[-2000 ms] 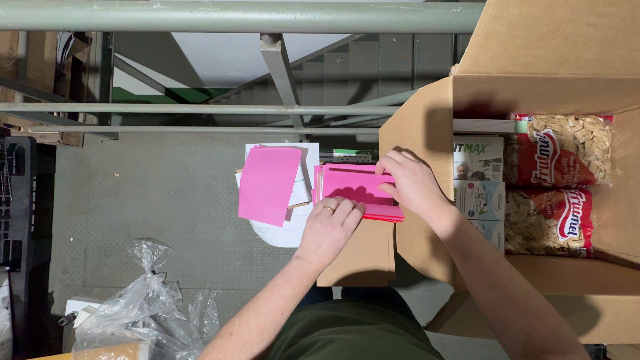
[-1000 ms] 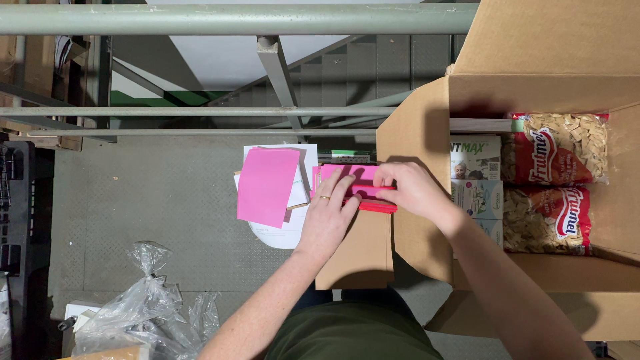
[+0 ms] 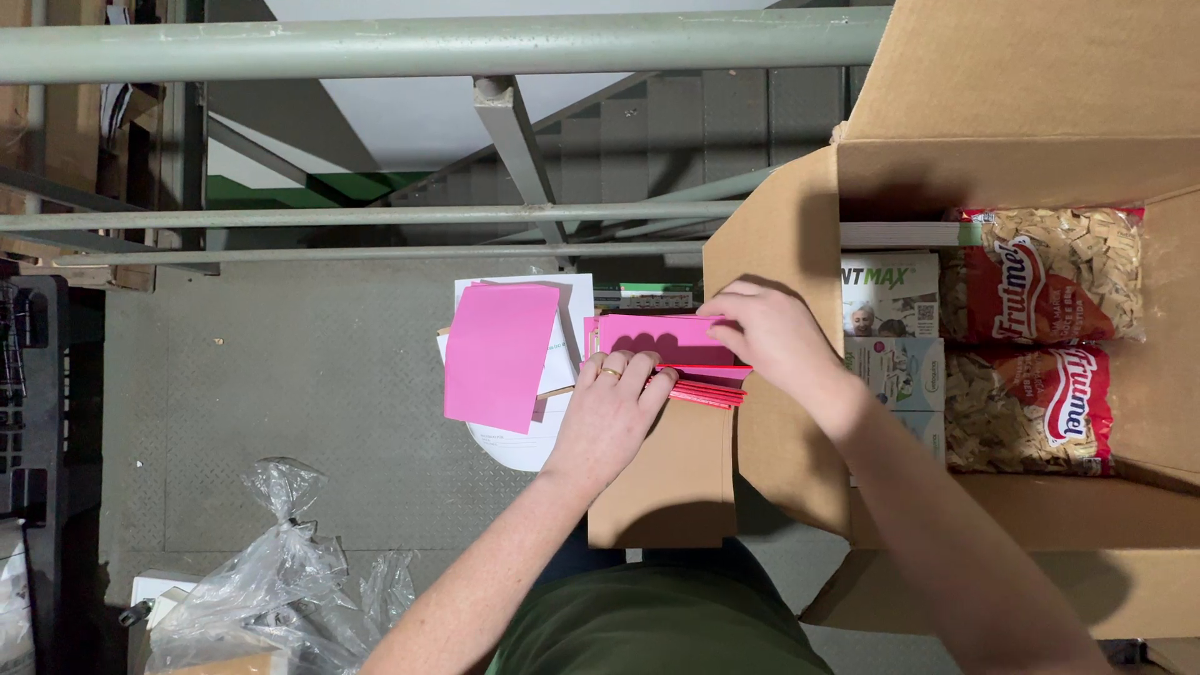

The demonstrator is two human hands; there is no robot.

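Pink envelopes or cards (image 3: pixel 656 334) lie on a brown cardboard surface (image 3: pixel 670 483) in front of me. My left hand (image 3: pixel 614 412), with a ring on one finger, rests on the near left part of them, its fingertips at a stack of thin red items (image 3: pixel 698 392). At the far right edge of the pink pieces is my right hand (image 3: pixel 773 337), thumb and fingers slightly apart; whether it pinches an edge cannot be told. To the left, a larger pink sheet (image 3: pixel 502 356) lies over white papers (image 3: pixel 520 450).
On the right stands an open cardboard box (image 3: pixel 1017 169) holding two red-labelled snack bags (image 3: pixel 1041 281) and small cartons (image 3: pixel 891 375). Green metal railings (image 3: pixel 375 217) cross the far side, with stairs beyond. Clear plastic bags (image 3: pixel 281 562) lie at the lower left, near a black plastic crate (image 3: pixel 37 403).
The red items now show as a fanned stack beside my left fingers. My right hand has shifted a little away from me, to the far edge of the pink pieces.
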